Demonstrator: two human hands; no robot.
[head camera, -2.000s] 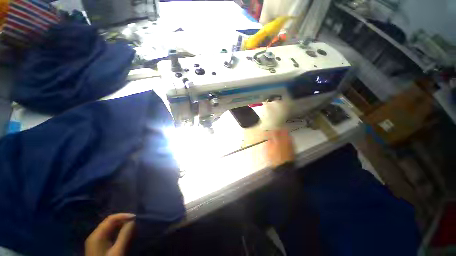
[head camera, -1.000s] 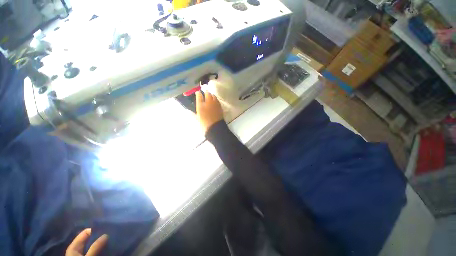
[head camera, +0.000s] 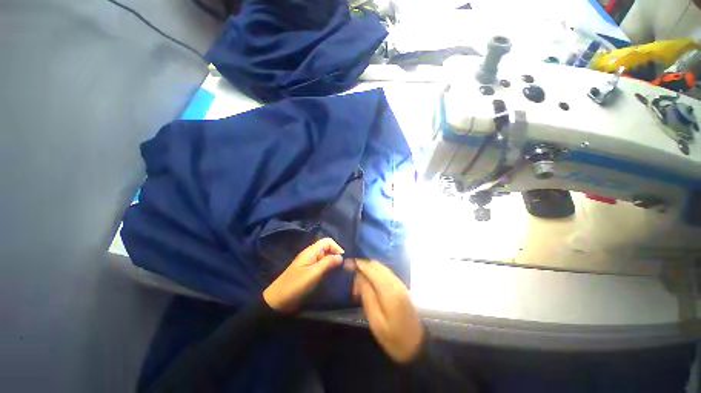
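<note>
A navy garment piece (head camera: 230, 169) lies spread on the table left of the white sewing machine (head camera: 584, 130). A darker, thinner navy cloth (head camera: 338, 219) shows along its near right part. My left hand (head camera: 306, 275) pinches the cloth near the table's front edge, thumb and finger together. My right hand (head camera: 388, 307) is close beside it, fingers at the same spot on the cloth and slightly blurred. Whether my right hand holds a small tool cannot be seen. The needle area is washed out by bright light.
A navy cloth heap (head camera: 296, 46) lies behind the garment. The table's pale front edge (head camera: 538, 326) runs below the machine. A dark rounded rectangle (head camera: 549, 202) and a small red item (head camera: 600, 198) are under the arm. A yellow item (head camera: 646, 55) lies behind the machine. A grey wall stands left.
The view has swung left. My right hand has moved from under the machine arm, by the red item, to the cloth beside my left hand. Both hands now meet at the garment.
</note>
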